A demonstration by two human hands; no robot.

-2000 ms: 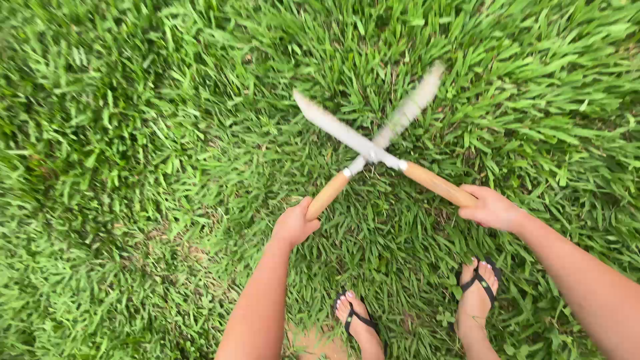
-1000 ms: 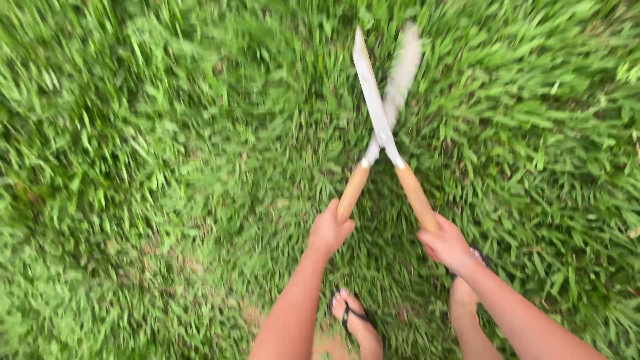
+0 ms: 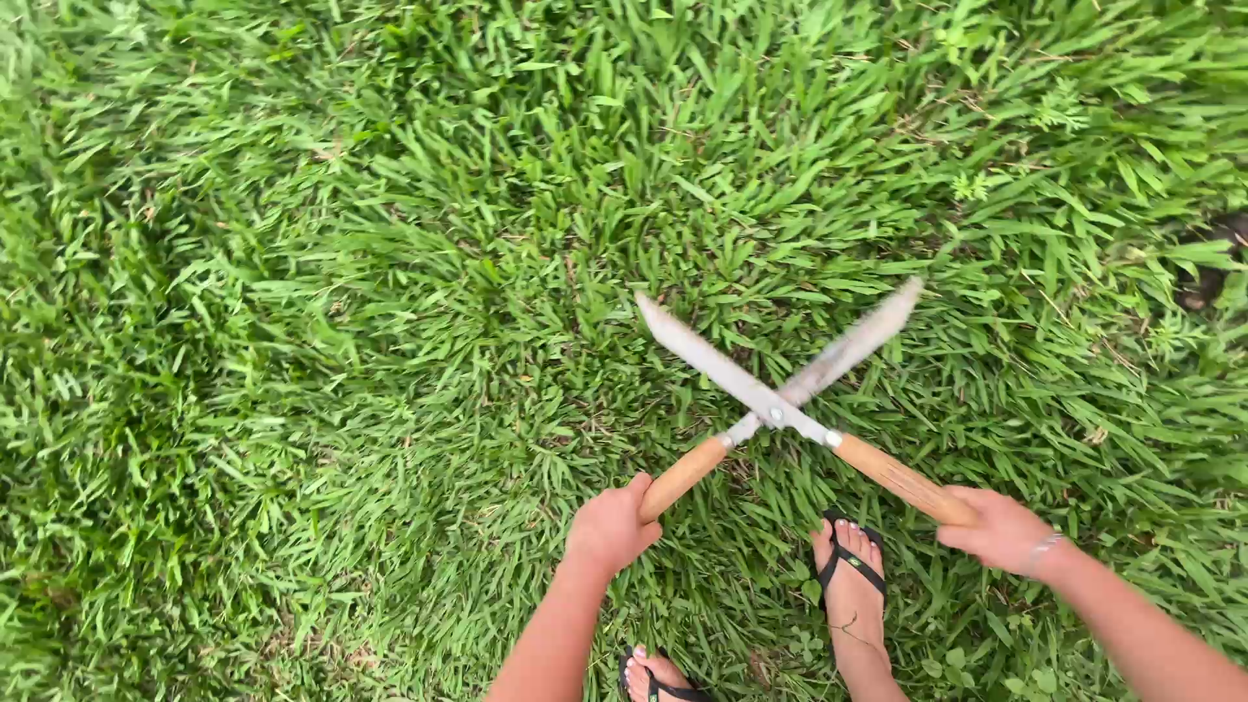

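My left hand (image 3: 612, 526) is closed round the end of the left wooden handle of a pair of hedge shears (image 3: 776, 414). The right wooden handle is gripped at its end by my right hand (image 3: 996, 531), which has a thin band at the wrist. The shears' two metal blades stand wide apart in an X over the green grass (image 3: 468, 322) and point away from me. Both blades look slightly blurred.
My two feet in black flip-flops stand on the grass, the right foot (image 3: 856, 585) below the pivot of the shears and the left foot (image 3: 663, 678) at the bottom edge. A dark patch (image 3: 1209, 263) shows in the grass at the far right.
One second ago the blades were close together and my hands nearer each other. Now my hands are spread and the blades wide apart, as they were two seconds ago. The view has shifted.
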